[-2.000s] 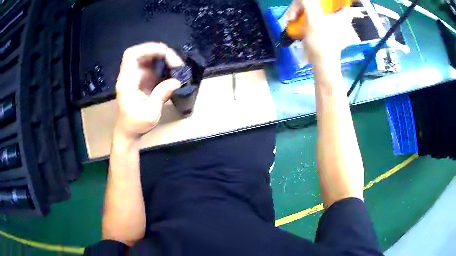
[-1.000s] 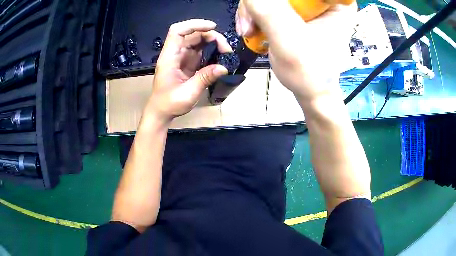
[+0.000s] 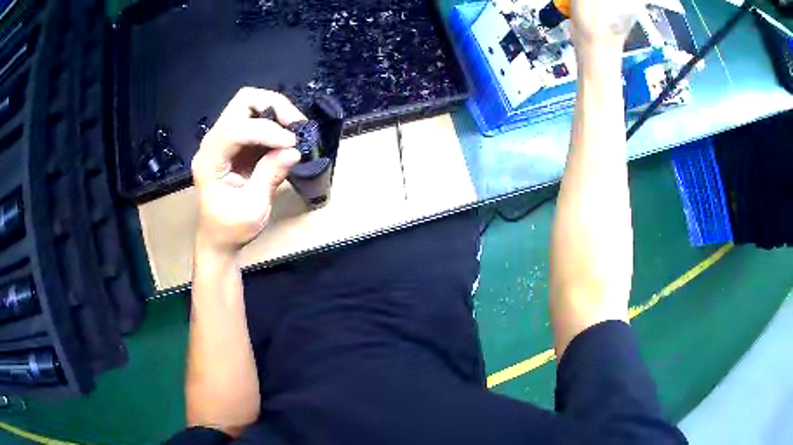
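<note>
My left hand (image 3: 239,165) holds a black tubular housing (image 3: 313,181) upright over the cardboard work pad (image 3: 369,209). Thumb and fingertips are at a small round black inner part (image 3: 306,137) at its upper end. My right hand (image 3: 604,19) is at the top edge of the picture, partly cut off, over the screw feeder. A bit of the orange electric screwdriver (image 3: 562,7) shows beside it; the rest of the tool is hidden or out of the picture. No screw can be made out.
The black parts tray (image 3: 217,65) behind the pad holds many small loose black parts (image 3: 383,52) and larger black pieces (image 3: 158,158) at its near left corner. Foam rack trays (image 3: 78,200) stand at left. The screw feeder (image 3: 522,65) sits on a blue tray (image 3: 489,87). A black cable (image 3: 687,69) crosses at right.
My right hand with the orange screwdriver has moved from beside the housing up and right to the feeder. My left hand still holds the housing. The whole view has shifted.
</note>
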